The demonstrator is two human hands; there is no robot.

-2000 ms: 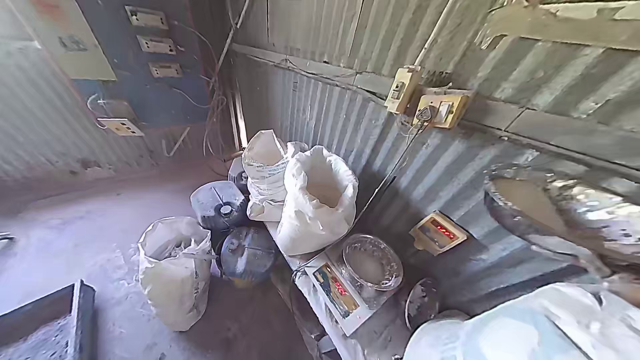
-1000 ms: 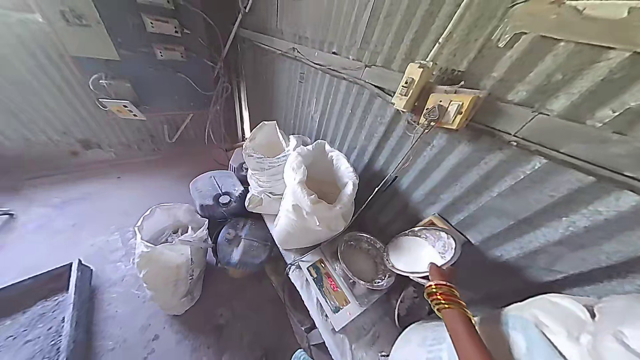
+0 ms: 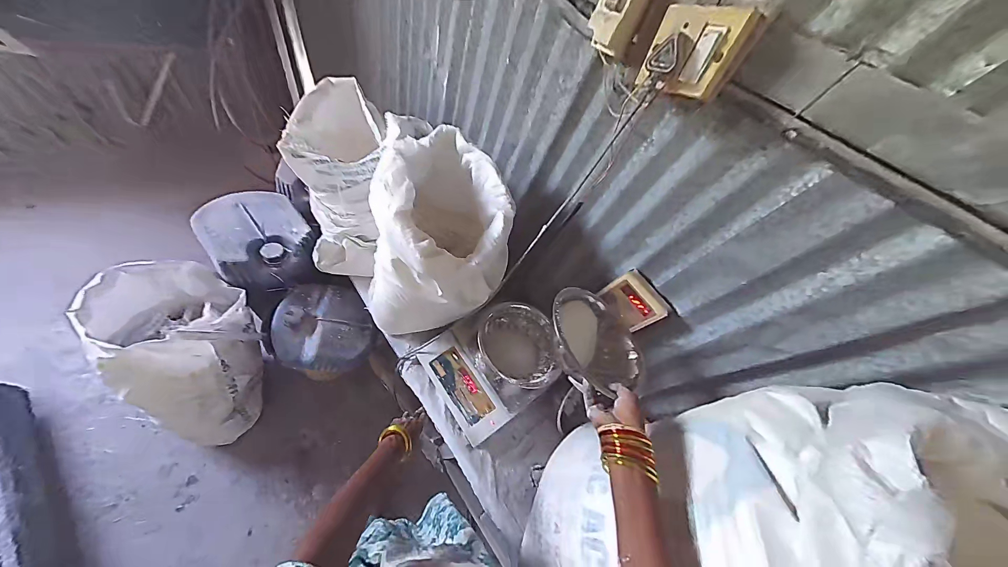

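Note:
My right hand, with red and gold bangles on its wrist, grips the near rim of a clear bowl that holds white powder. The bowl is tilted to the left, beside a second clear bowl on the pan of a digital weighing scale. Whether powder is falling between them cannot be told. Down by the near left edge of the bench is my left hand, with yellow bangles; its fingers are partly hidden and no held thing shows.
Open white woven sacks stand behind the scale, near dark plastic jerrycans. Another sack is on the floor at left. A red-lit display is against the corrugated metal wall. Large white sacks fill the lower right.
My right hand has brought its bowl leftward, close to the bowl on the scale, and tilted it. My left hand has come into view at the bench edge. The view has shifted nearer the scale.

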